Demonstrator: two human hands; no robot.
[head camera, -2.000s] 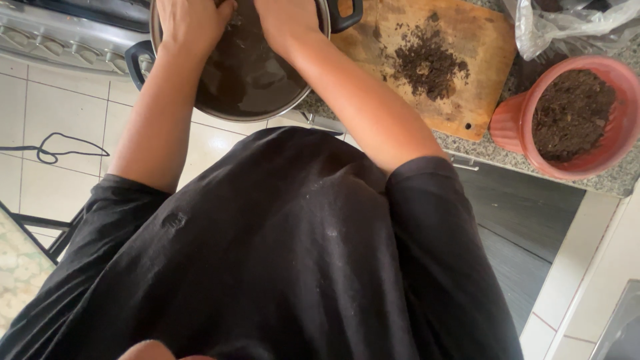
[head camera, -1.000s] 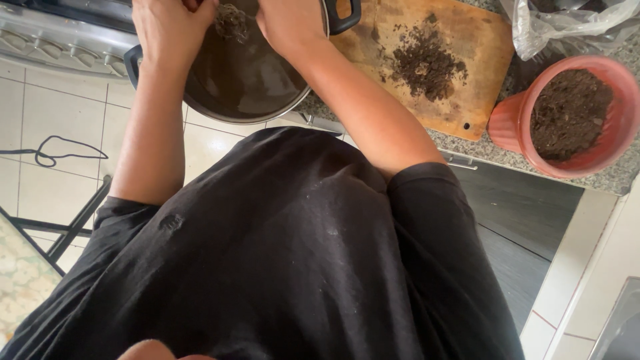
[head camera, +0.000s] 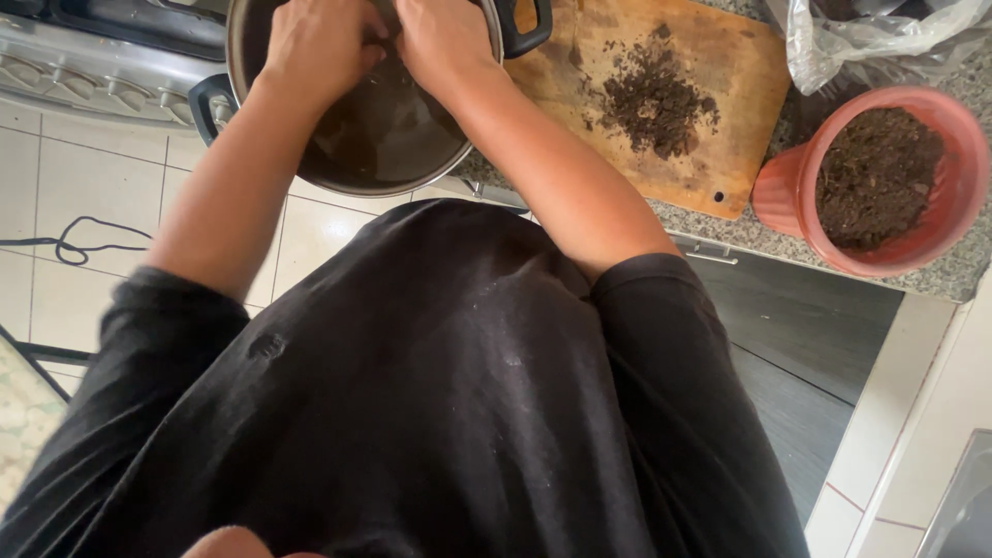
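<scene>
A two-handled metal pot (head camera: 364, 190) with black handles holds murky brown water (head camera: 380, 128). Both hands are down inside it, near its far side. My left hand (head camera: 325, 39) is bent inward with its fingertips at the water; my right hand (head camera: 438, 39) faces it, close by. What lies between the fingers is hidden. Beside the pot, a wooden cutting board (head camera: 736, 85) carries a heap of dark soil (head camera: 655, 101). Right of the board stands a reddish plastic flowerpot (head camera: 821, 174) with soil (head camera: 880, 178) in it.
A stove (head camera: 101, 85) with knobs lies at the upper left. A clear plastic bag (head camera: 860, 46) rests on the granite counter (head camera: 945, 271) behind the flowerpot. A black cord (head camera: 70, 248) lies on the floor tiles, and part of a sink (head camera: 965, 504) shows at the lower right.
One second ago a pale, stringy clump showed between my hands above the water; now it is not visible. My left hand has moved down and inward, toward my right hand.
</scene>
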